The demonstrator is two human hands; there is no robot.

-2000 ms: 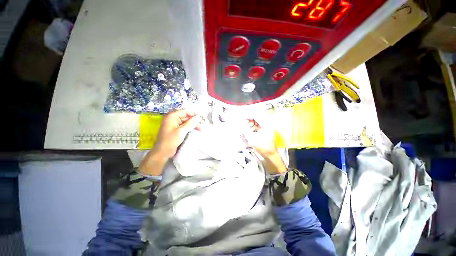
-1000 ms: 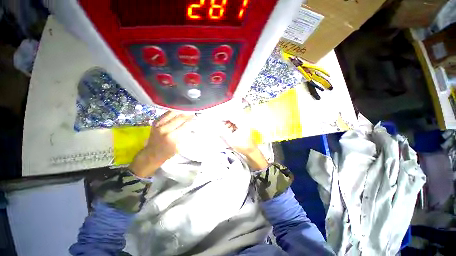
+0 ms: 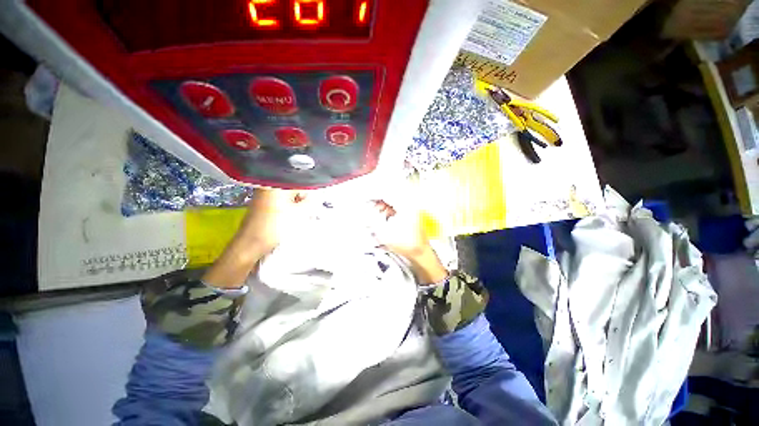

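A pale garment (image 3: 333,333) covers my lap, and its upper end reaches under the head of the snap button machine (image 3: 283,108). My left hand (image 3: 265,223) is at the garment's left upper edge, just below the machine head, its fingers lost in glare. My right hand (image 3: 404,233) holds the garment's right upper part, its fingertips bent over the cloth. The die and punch are hidden by the lamp glare. Small shiny snap parts lie in a heap left of the head (image 3: 171,179) and in another heap (image 3: 458,121) right of it.
Yellow-handled pliers (image 3: 531,121) lie by the brown carton (image 3: 574,42) at the right back. Yellow tape (image 3: 470,195) crosses the table's front edge, with a printed ruler (image 3: 133,262) at left. Pale garments (image 3: 624,308) heap over a blue crate at right. A white surface (image 3: 71,358) is at lower left.
The view has swung, so the machine head sits further left and the carton shows more. My left hand's fingers have moved further under the head into the glare. My right hand stays on the garment.
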